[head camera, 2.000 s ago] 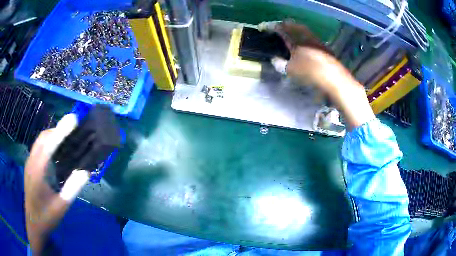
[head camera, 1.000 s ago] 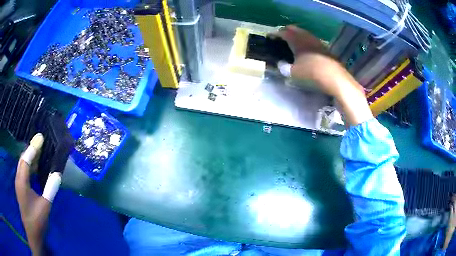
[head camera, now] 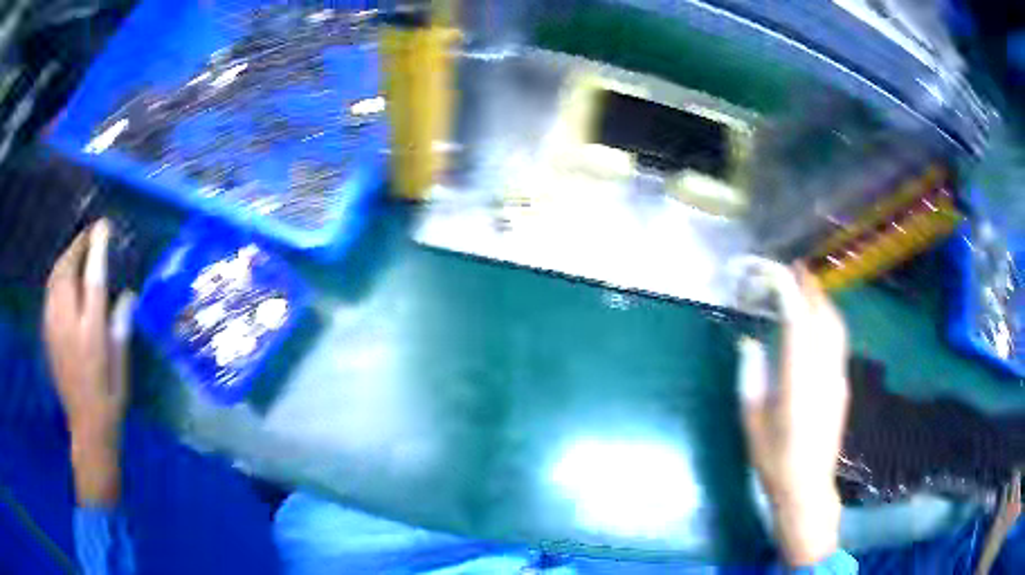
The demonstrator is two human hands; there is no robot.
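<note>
The frame is blurred. A black plastic housing [head camera: 663, 130] lies in the cream-yellow fixture [head camera: 708, 193] on the pale metal plate [head camera: 540, 230]. My right hand [head camera: 796, 393] is at the plate's right front corner, its fingers by the pale button box [head camera: 755, 283]; I see nothing held in it. My left hand [head camera: 88, 337] is at the far left beside the dark stacked housings [head camera: 39, 208], with white covers on its fingertips. Whether it grips a housing is too blurred to tell.
A small blue bin [head camera: 225, 315] of silver pieces stands right of my left hand. A large blue tray [head camera: 259, 146] is behind it. Yellow light-curtain bars [head camera: 418, 112] flank the plate. More dark housings [head camera: 933, 432] and another person's hand [head camera: 1000, 522] are at the right.
My right hand has let go of the housing in the fixture and moved down to the plate's right front corner. My left hand has moved up slightly. The view has shifted and blurred.
</note>
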